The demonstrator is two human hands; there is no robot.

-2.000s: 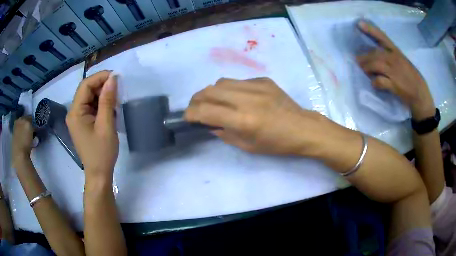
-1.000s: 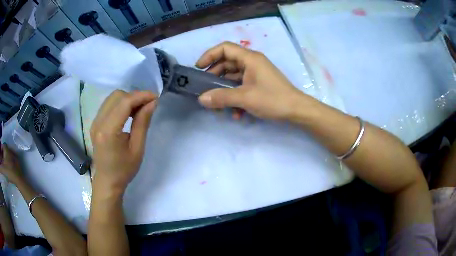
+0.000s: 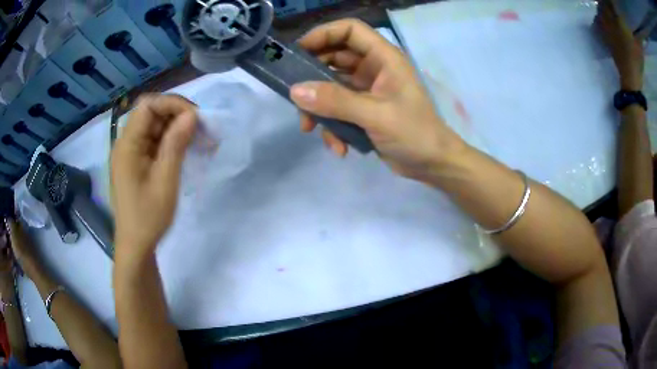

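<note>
A dark grey handheld fan (image 3: 306, 81) is held up over the white work sheet, its round spoked grille facing up at the top edge. My right hand (image 3: 374, 97) is closed around its handle, thumb on the near side. My left hand (image 3: 155, 155) is at the left with fingers bent, thumb and forefinger pinched together. A thin, milky, see-through protective bag (image 3: 227, 126) spreads from the left fingertips, below the fan head. The left fingertips are blurred, but they seem to pinch its edge. The fan is outside the bag.
Pale blue-grey boxes with fan pictures (image 3: 94, 72) stand in a row along the far left side. Grey fans (image 3: 57, 184) lie at the left, near another person's hand (image 3: 21, 241). Another person's arm (image 3: 629, 94) reaches in at the right.
The fan has risen and turned so its grille shows. The bag has moved from beside the fan head to below it. My left hand has shifted left.
</note>
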